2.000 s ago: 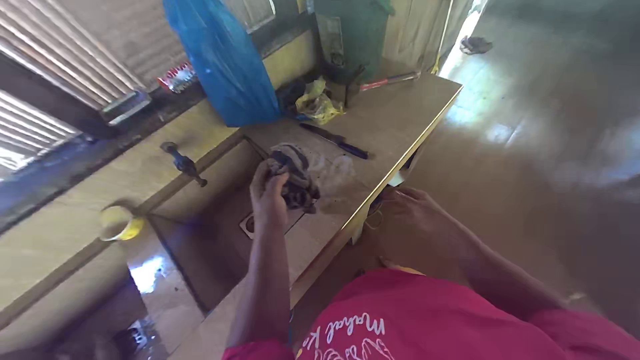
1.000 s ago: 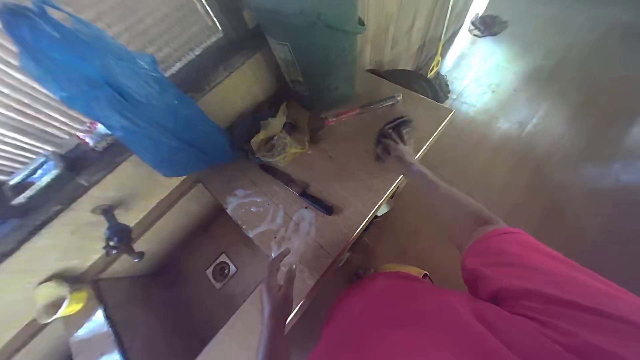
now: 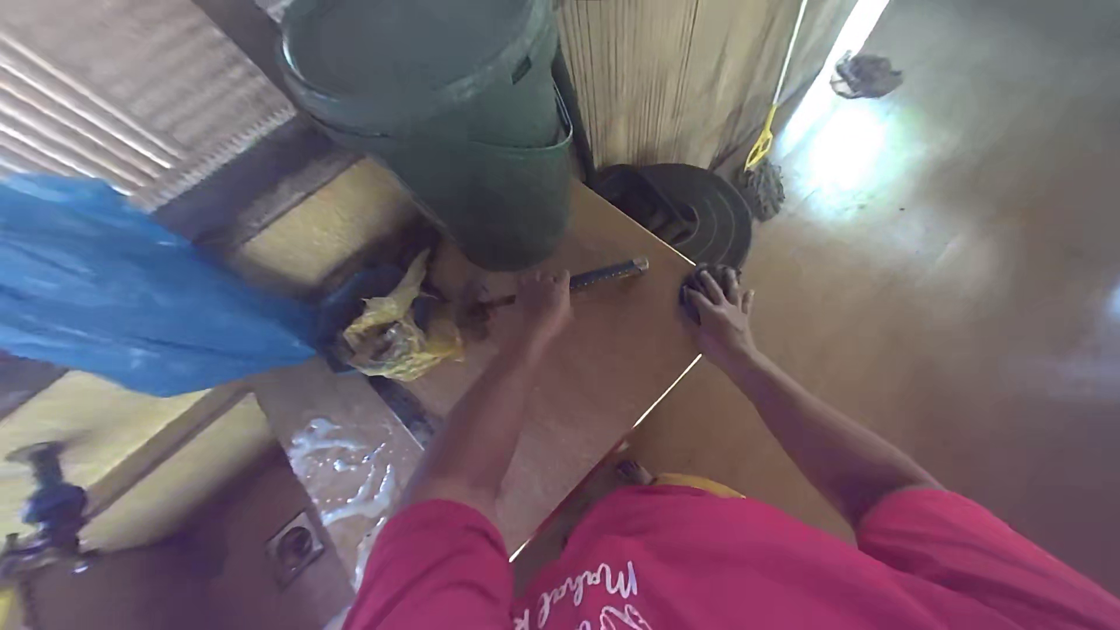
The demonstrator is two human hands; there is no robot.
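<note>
My right hand presses a dark crumpled cloth against the far right corner of the countertop. Near the foot of the green bin, my left hand is closed around the middle of a long thin object with a dark, dotted end; its kind cannot be told. Left of that hand lies a crumpled yellow plastic bag. The black knife is mostly hidden by my left arm. White suds lie on the counter beside the sink.
A tall green plastic bin stands at the back of the counter. A blue plastic bag hangs at left above the sink and faucet. Beyond the counter's far edge are a round black object and a mop.
My left hand has moved from near the suds to the long thin object and taken hold of it. The cloth under my right hand has moved to the counter's far corner. The view has shifted.
</note>
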